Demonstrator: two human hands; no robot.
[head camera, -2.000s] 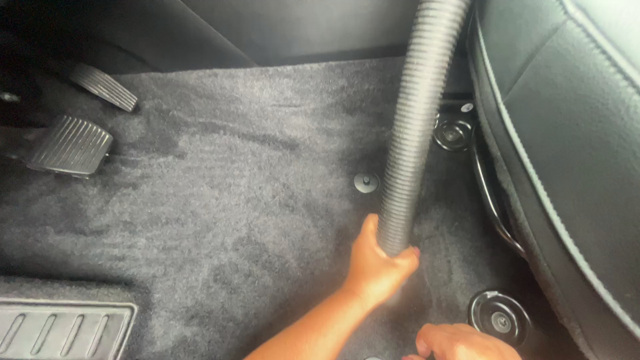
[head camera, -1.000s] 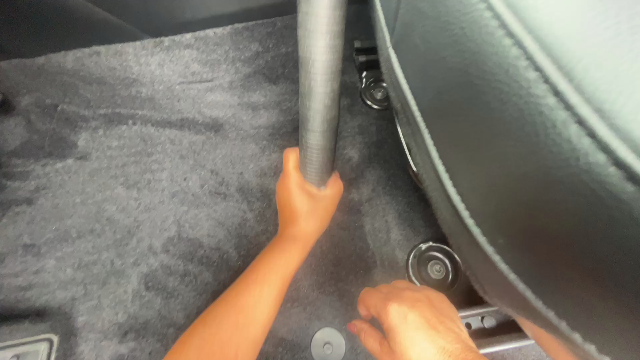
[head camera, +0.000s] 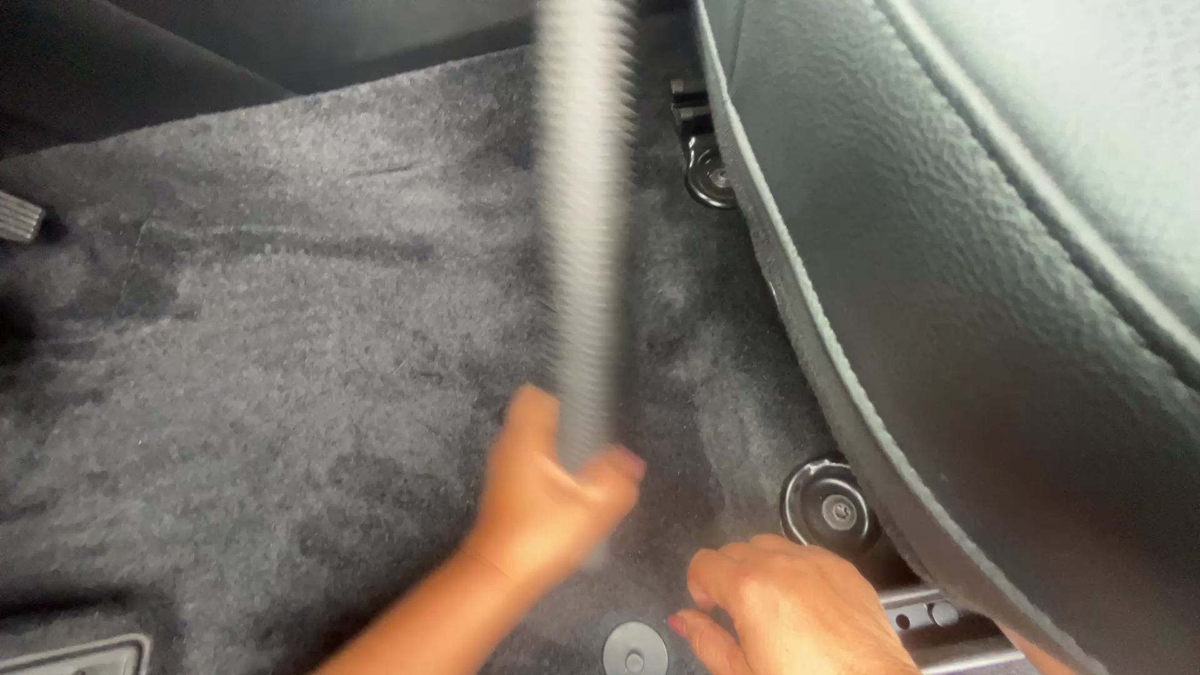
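Note:
In the head view my left hand (head camera: 553, 506) is closed around the lower end of a grey corrugated vacuum hose (head camera: 586, 225), which runs up out of the top of the frame and is blurred. Whatever is at the hose's lower end is hidden by the hand. Dark grey car carpet (head camera: 375, 356) lies beneath. At the lower right, my right hand (head camera: 797, 609) is low over the carpet, fingers curled, beside the seat rail; whether it holds anything cannot be seen. A round grey floor-mat fastener (head camera: 636, 649) is just left of its fingertips.
A dark leather car seat (head camera: 937, 281) fills the right side. Under its edge are a round bolted mount (head camera: 834, 509), another mount (head camera: 714, 176) farther up and a metal seat rail (head camera: 966, 633). A pedal (head camera: 19, 217) shows at the left edge, a ribbed pad's frame (head camera: 141, 647) at lower left.
The view has shifted between frames. My left hand stays closed on the hose throughout. My right hand shows more fully now than two seconds ago, near the seat rail.

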